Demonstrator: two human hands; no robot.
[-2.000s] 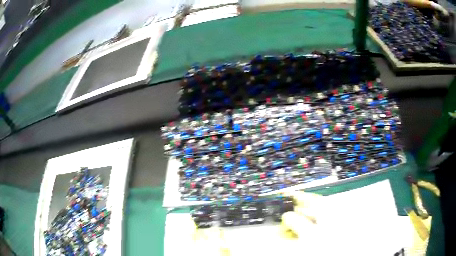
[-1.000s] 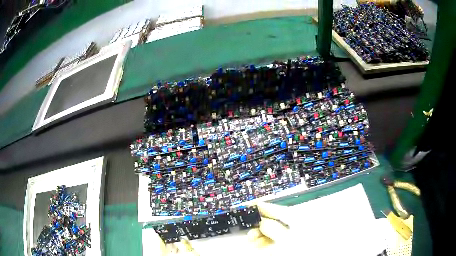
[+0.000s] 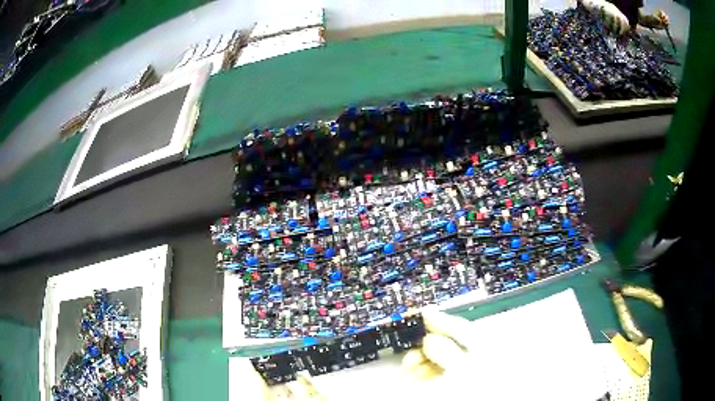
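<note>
A board strip [image 3: 337,348] is held level near the bottom edge, its black face with white print towards me. My left hand [image 3: 294,387], gloved and partly washed out against the white sheet, holds its left end from below; the picture's edge cuts it off. My right hand [image 3: 437,345], in a pale yellow glove, grips its right end. The strip lies just in front of the large stack of board strips [image 3: 376,243], which are component side up and darker at the far end. The white work sheet [image 3: 517,345] lies under my hands.
A white-framed tray [image 3: 161,313] with jumbled boards is at left, and an empty white-framed tray [image 3: 196,102] behind it. Pliers [image 3: 627,313] with yellow handles lie right. A green post [image 3: 515,47] stands behind the stack. Another person's gloved hand [image 3: 607,12] reaches over a far-right board tray [image 3: 584,107].
Since two seconds ago my view has shifted, so the stack and trays sit further left and lower. The strip stays between my hands. Another person's hands now show over the far-right tray.
</note>
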